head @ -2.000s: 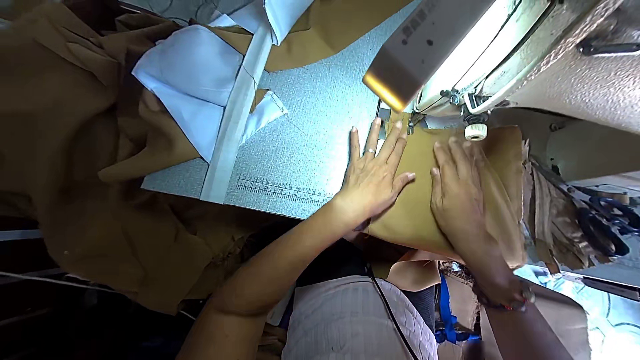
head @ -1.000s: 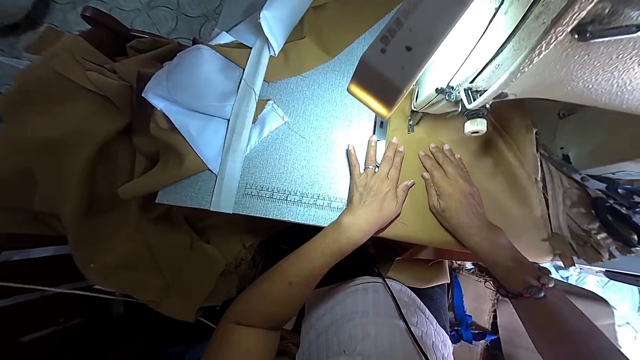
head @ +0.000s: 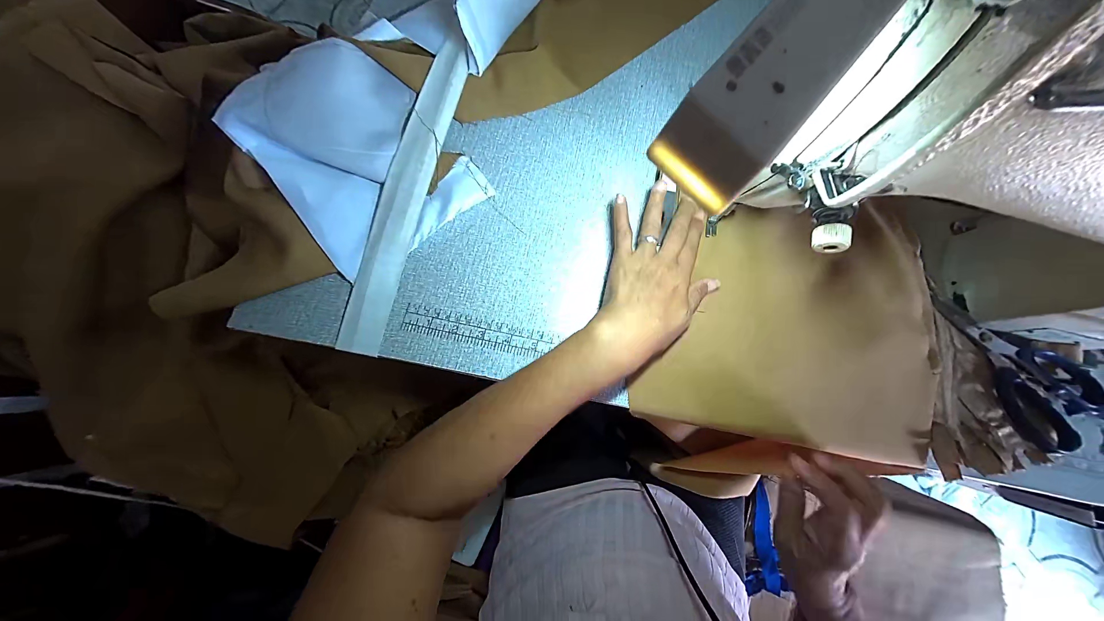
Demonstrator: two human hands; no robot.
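Observation:
My left hand lies flat with fingers spread, on the left edge of a tan fabric piece and the metal bed beside it. The fingertips reach close to the presser foot of a sewing machine. Below the fabric's near edge is my right hand, its fingertips at a lower fold of the cloth; blur hides whether they pinch it. A lamp lights the area around the foot.
Brown cloth with white pocket pieces covers the left side. A pale strip crosses the bed, which has a printed ruler. Dark-handled scissors and cloth strips lie at right.
My right hand has left the top of the tan fabric and moved down to its near edge. My left hand stays flat near the presser foot.

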